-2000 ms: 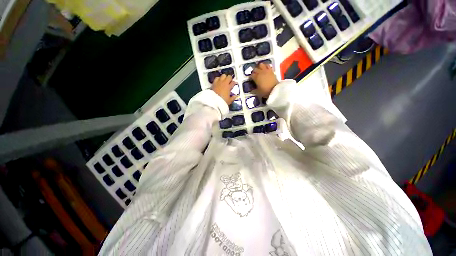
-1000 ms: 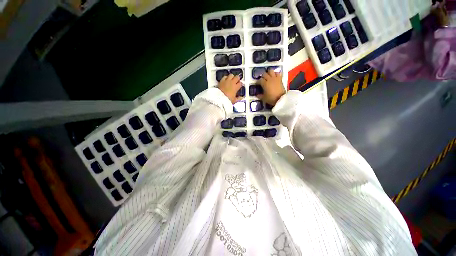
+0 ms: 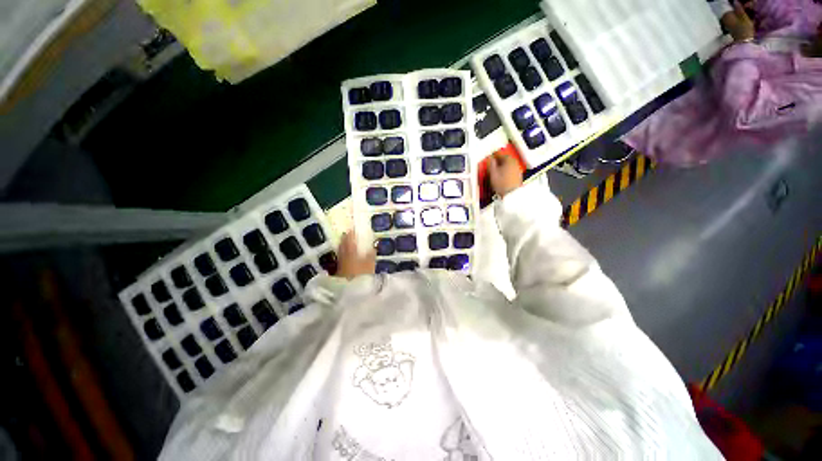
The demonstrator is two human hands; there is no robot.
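Observation:
A white compartment tray lies in front of me, its near end against my smock. Dark glossy rounded parts sit in it in pairs, in rows; some flash white under the light. My left hand is at the tray's left edge near its near end, fingers partly hidden; I cannot tell if it grips the edge. My right hand is off the tray, just right of it, over an orange-red printed patch. Its fingers are curled and small in view; I cannot tell if they hold anything.
A filled tray lies at the left, another at the upper right with a blank white sheet over part of it. A yellowish sheet hangs at the top. A person in pink is at the right. Hazard tape marks the floor.
Both hands have left the parts in the tray: the left moved down to the left edge, the right moved out past the right edge. The view has shifted, showing more of the pink-clad person.

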